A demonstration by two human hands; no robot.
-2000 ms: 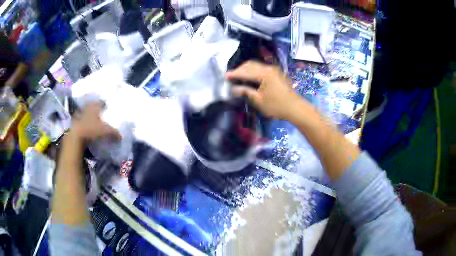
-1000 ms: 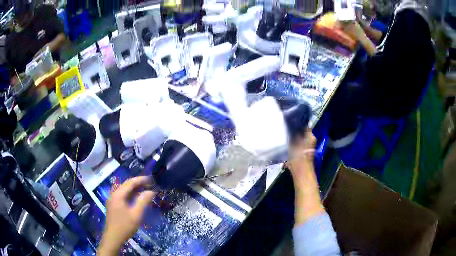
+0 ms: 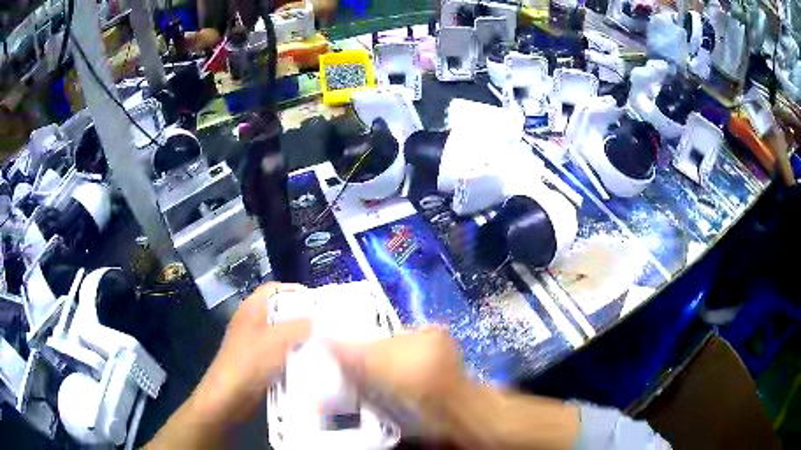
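A white mounting base (image 3: pixel 294 422) is upright at the bottom centre, close in front of me. My left hand (image 3: pixel 250 347) grips its left edge. My right hand (image 3: pixel 417 369), blurred, is closed over its right and middle part; its fingertips are hard to make out. Whether a camera body hangs below the base is hidden. A dark electric screwdriver (image 3: pixel 270 193) hangs upright just beyond my left hand. A white dome camera with a black head (image 3: pixel 531 233) lies on the bench beyond my right hand.
A grey screw feeder (image 3: pixel 215 233) stands beside a grey post (image 3: pixel 119 141) at the left. White cameras (image 3: pixel 92 369) crowd the left side. A yellow parts tray (image 3: pixel 345 77) is at the back. A brown carton (image 3: pixel 716 400) is at lower right.
The view has swung left. My hands, apart a second ago, are together on the white base. The right hand has left the camera unit it touched at the bench's right side.
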